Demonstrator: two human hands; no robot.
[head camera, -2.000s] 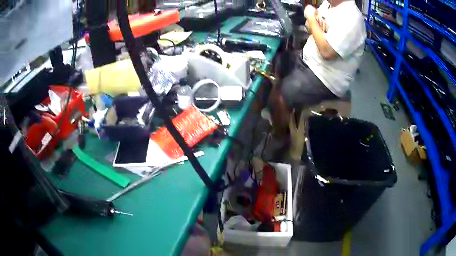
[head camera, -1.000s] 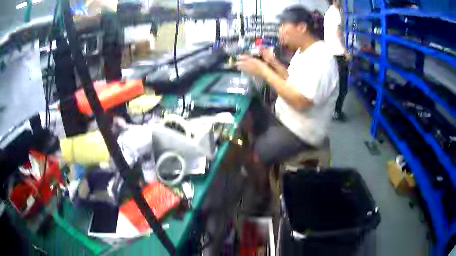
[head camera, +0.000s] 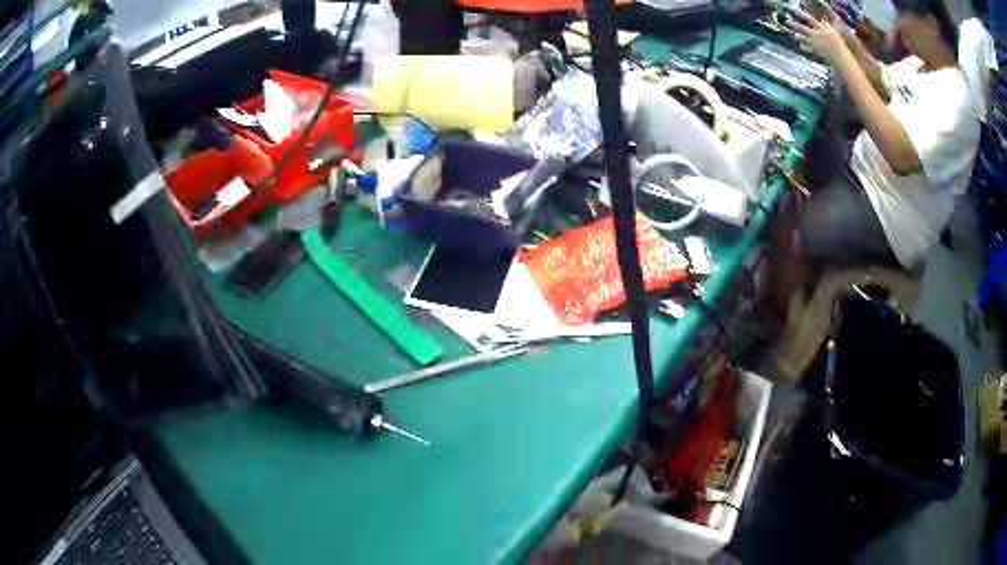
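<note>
Neither of my hands is in view. Nearest in front, an electric screwdriver (head camera: 320, 395) lies on the green mat (head camera: 475, 452), its thin silver bit pointing right. A long green strip (head camera: 370, 298) lies flat beyond it. A thin silver rod (head camera: 442, 369) lies to the right of the strip. A red bubble-wrap sheet (head camera: 602, 268) lies beside a white-edged card with a dark face (head camera: 464, 276). A corner of a keyboard (head camera: 110, 528) in a grey frame shows at the bottom left.
Red parts bins (head camera: 221, 177) and a dark parts box (head camera: 458, 215) stand behind. White tape rolls (head camera: 668, 190) lie farther right. A black strap hangs across the view. A seated person (head camera: 911, 149), black waste bin (head camera: 894, 397) and white scrap box (head camera: 674, 535) are at right.
The view swung right and up, then back left and down. The bench items now sit farther right in the picture, and the keyboard corner has appeared. The seated person's hands are raised.
</note>
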